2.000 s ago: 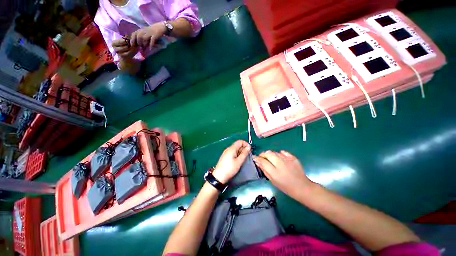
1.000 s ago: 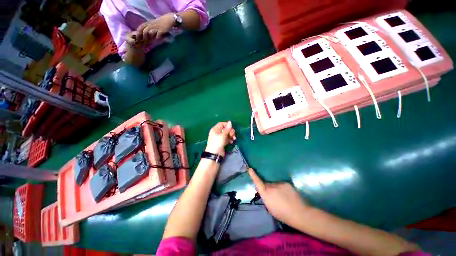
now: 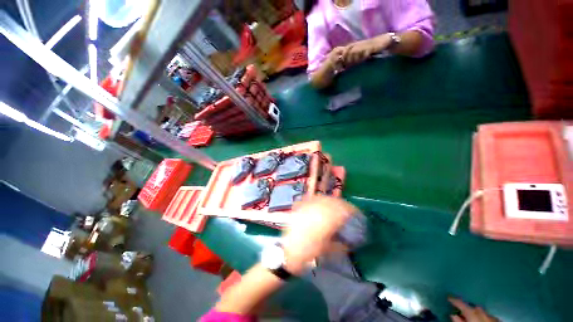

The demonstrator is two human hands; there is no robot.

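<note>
My left hand (image 3: 320, 229) is blurred in the middle, near the front right corner of the left pink tray (image 3: 217, 192). It holds a grey drawstring pouch (image 3: 355, 230), which shows at its right side. Several filled grey pouches (image 3: 287, 195) lie in that tray, cords over its edge. Flat grey pouches (image 3: 342, 289) with black cords lie on the green bench below my left hand. My right hand (image 3: 471, 310) is cut off by the bottom edge; its visible fingers are apart, with nothing seen in them.
A pink tray (image 3: 509, 160) at the right holds a white device (image 3: 535, 200) with a dark screen. Tall red trays (image 3: 543, 56) stand behind it. A person in pink (image 3: 371, 31) is opposite, a grey pouch (image 3: 345, 99) before them. Red crates (image 3: 164, 182) and a metal post are left.
The view has swung left. My left hand has moved with a pouch from the bench before me toward the left tray. My right hand has left the pouch and is now at the bottom edge.
</note>
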